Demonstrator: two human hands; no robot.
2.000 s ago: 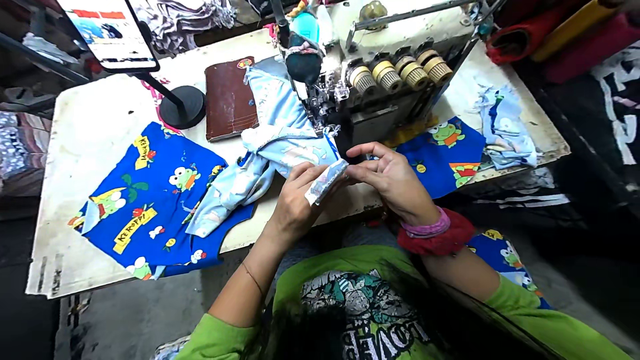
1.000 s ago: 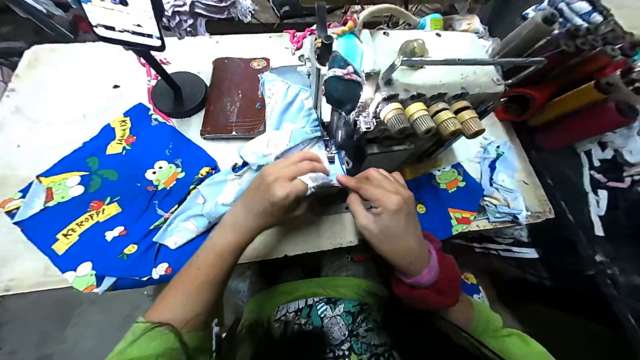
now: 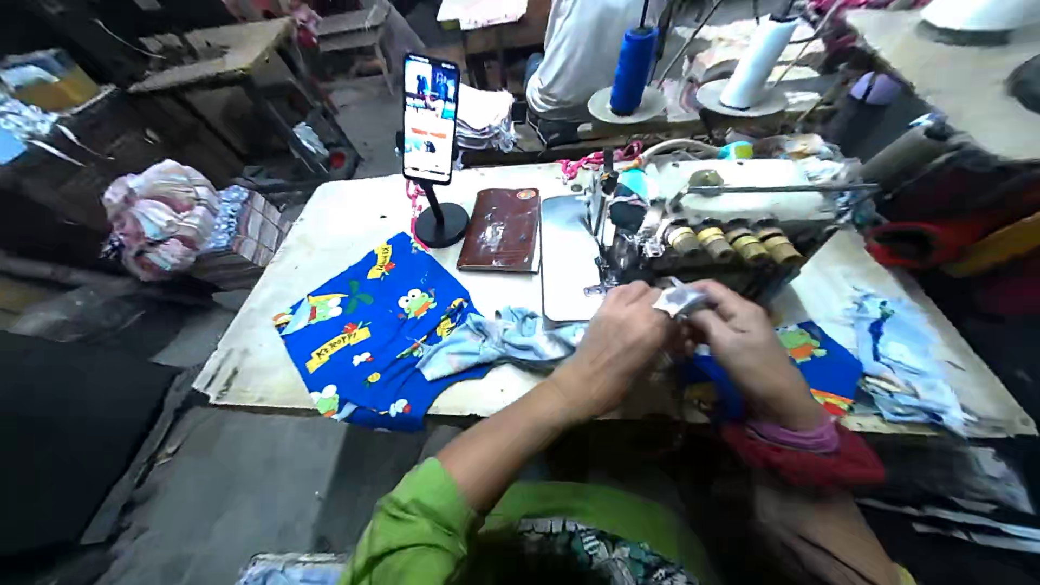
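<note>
My left hand (image 3: 621, 345) and my right hand (image 3: 743, 341) meet in front of an overlock sewing machine (image 3: 743, 195), their fingers closed on a small pale piece of fabric (image 3: 680, 301). Light blue fabric (image 3: 504, 337) trails left from under my left hand over the table. Left of it lies blue cartoon-print fabric (image 3: 382, 333). More blue printed fabric (image 3: 816, 357) lies beneath and right of my right hand. The machine's metal plate (image 3: 569, 264) is uncovered, left of the presser foot.
A phone (image 3: 429, 118) on a round-based stand and a brown notebook (image 3: 501, 230) stand on the table (image 3: 284, 349). Light fabric scraps (image 3: 906, 357) lie at the right. Behind are blue (image 3: 634, 71) and white (image 3: 760, 61) thread cones and a seated person (image 3: 593, 57).
My hands have drawn back from the presser foot, where they were a second ago. The light blue fabric has come off the machine's plate. The view has shifted up.
</note>
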